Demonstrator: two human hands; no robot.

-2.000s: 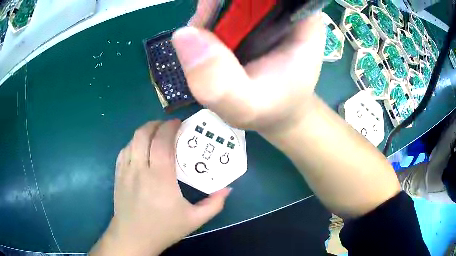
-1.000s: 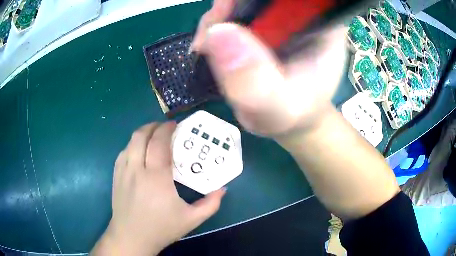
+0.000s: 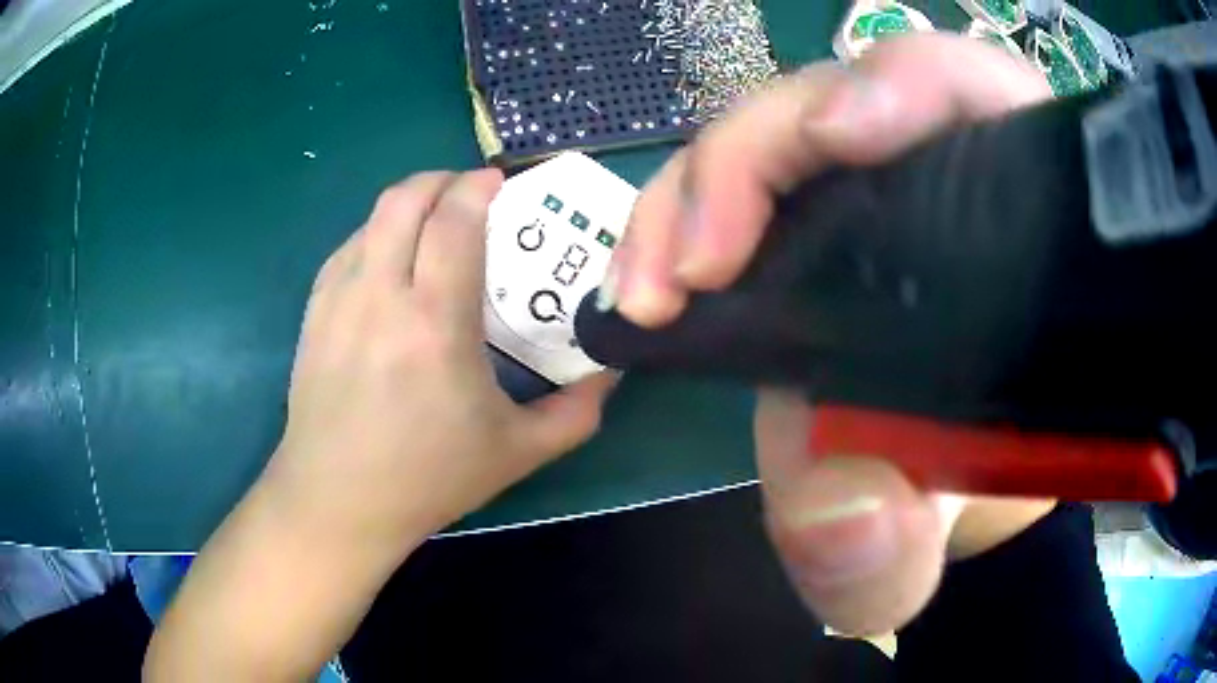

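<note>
A white hexagonal housing (image 3: 541, 254) with printed rings, a figure-8 outline and small dark rectangles lies face up on the dark green mat. My left hand (image 3: 400, 334) grips its left and lower edges. My right hand (image 3: 854, 160) is closed around a thick black electric screwdriver (image 3: 908, 280) with a red lever. The screwdriver's dark nose is over the housing's lower right part; the tip's contact is hidden. The screwdriver and fingers cover the housing's right side.
A black screw tray (image 3: 574, 80) with a heap of silver screws (image 3: 721, 54) lies beyond the housing. Open housings with green circuit boards (image 3: 1068, 54) stand at the upper right. Loose screws are scattered on the green mat (image 3: 200, 267) at the upper left. A black cloth shows below the mat's edge.
The screwdriver has come from above the tray down to the housing, its nose now over the lower right. The view has shifted, so tray and housing appear higher, and the screw heap shows.
</note>
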